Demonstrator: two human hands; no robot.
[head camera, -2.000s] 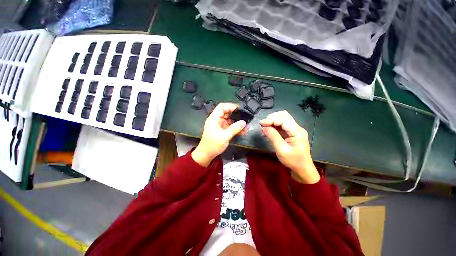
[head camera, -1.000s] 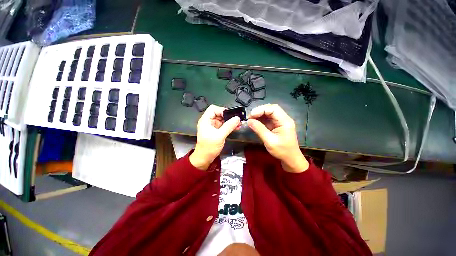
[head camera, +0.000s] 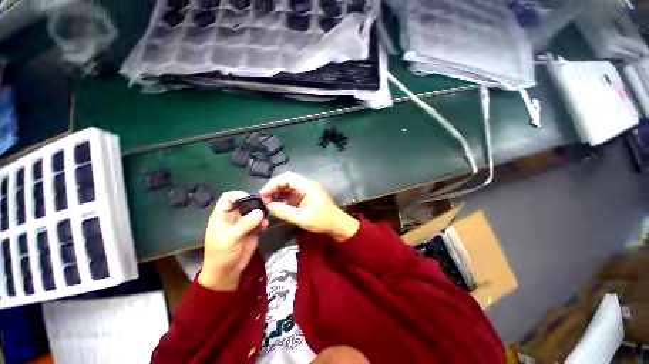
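Note:
My left hand (head camera: 231, 231) holds a black housing (head camera: 250, 205) upright between thumb and fingers, near the bench's front edge. My right hand (head camera: 302, 205) touches the housing's right end with thumb and fingertips; whether a small insert is between them cannot be told. A cluster of loose black housings (head camera: 261, 167) lies just beyond my hands, with several more loose ones to the left (head camera: 158, 179). A small pile of tiny black inserts (head camera: 332, 138) lies to the right of the cluster. A white foam tray (head camera: 128, 234) at the left holds rows of black housings.
A clear blister tray (head camera: 249, 44) with black housings lies on a dark stack beyond the bench strip. Empty translucent trays (head camera: 466, 44) stand right of it. Pale straps (head camera: 441, 128) hang over the bench. An open cardboard box (head camera: 484, 252) is below at the right.
The view has swung to the right. My right hand has come in from beside the left to meet the housing, and the fingers of both hands remain close together on it.

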